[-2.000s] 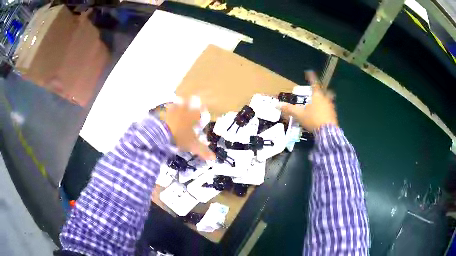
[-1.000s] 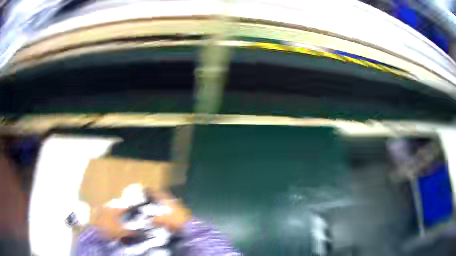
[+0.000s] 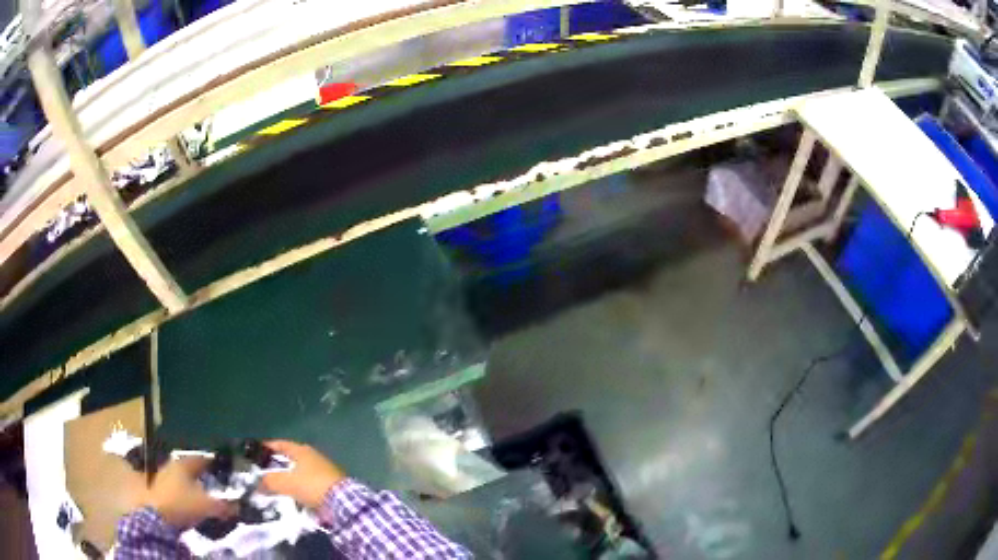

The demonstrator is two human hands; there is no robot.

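Note:
A cluster of small white and black electrical assemblies [image 3: 257, 505] lies between my hands at the lower left, over the green table top [image 3: 317, 317]. My left hand [image 3: 188, 490] holds the cluster's left side and my right hand [image 3: 306, 473] holds its right side. The fingers are partly hidden and blurred. The brown cardboard sheet [image 3: 99, 454] lies left of my hands on a white sheet [image 3: 44, 481]. A white piece [image 3: 120, 440] and a few dark parts remain on or beside the cardboard.
A plastic bag [image 3: 438, 448] is at the table's right edge, beside a dark open container [image 3: 569, 459]. The conveyor belt [image 3: 361, 175] runs behind its cream frame. At right stand a white-topped table [image 3: 875, 142] with a red tool [image 3: 960, 217] and a black cord [image 3: 775, 438] on the floor.
The view has swung right, putting my hands at the lower left. My hands, earlier apart over the spread parts, have closed in around a cluster, now right of the cardboard.

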